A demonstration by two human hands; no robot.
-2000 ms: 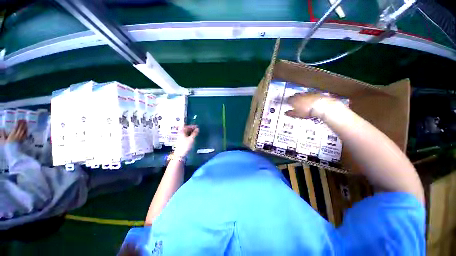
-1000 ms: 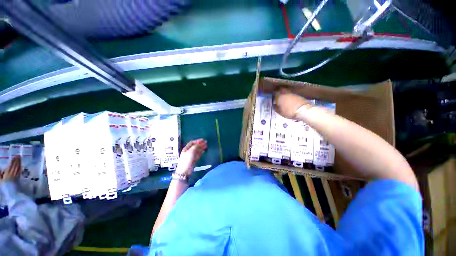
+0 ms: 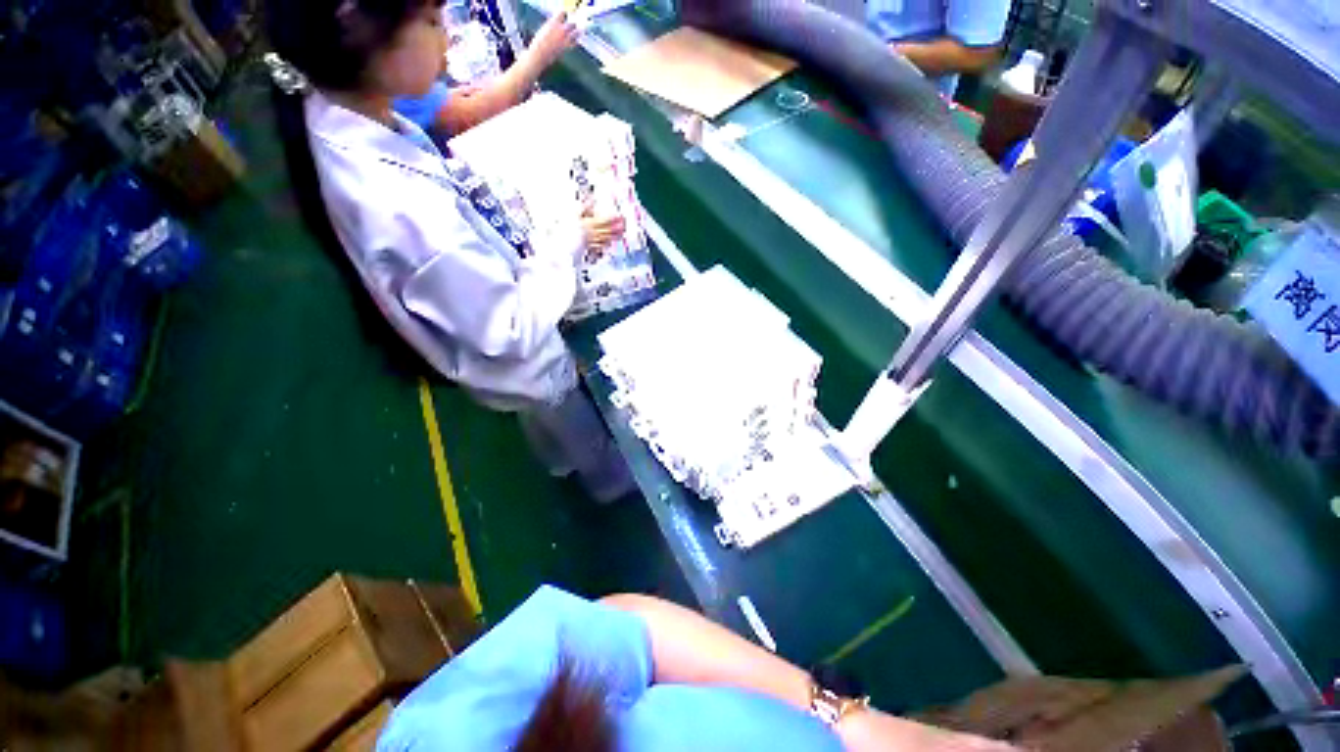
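A stack of white retail boxes point(image 3: 713, 389) lies overlapping on the narrow green bench point(image 3: 823, 566), with hang tabs along the near-left edge. The shipping carton point(image 3: 1088, 705) shows only by its upper edge and flaps at the bottom right. My left forearm, with a bracelet at the wrist, reaches across the bottom toward the carton. My left hand is cut off by the bottom edge. My right hand is out of the picture.
A co-worker in a pale coat point(image 3: 426, 250) stands at the bench by another white box stack point(image 3: 566, 176). Brown cartons point(image 3: 323, 654) stand on the floor at lower left. A metal post point(image 3: 999, 221), grey ribbed duct point(image 3: 1088, 301) and flat cardboard sheet point(image 3: 698, 71) are beyond the bench.
The view has swung to the left, bringing the co-worker and floor into sight. The carton has mostly left the picture. My left arm has moved from beside the boxes toward the carton.
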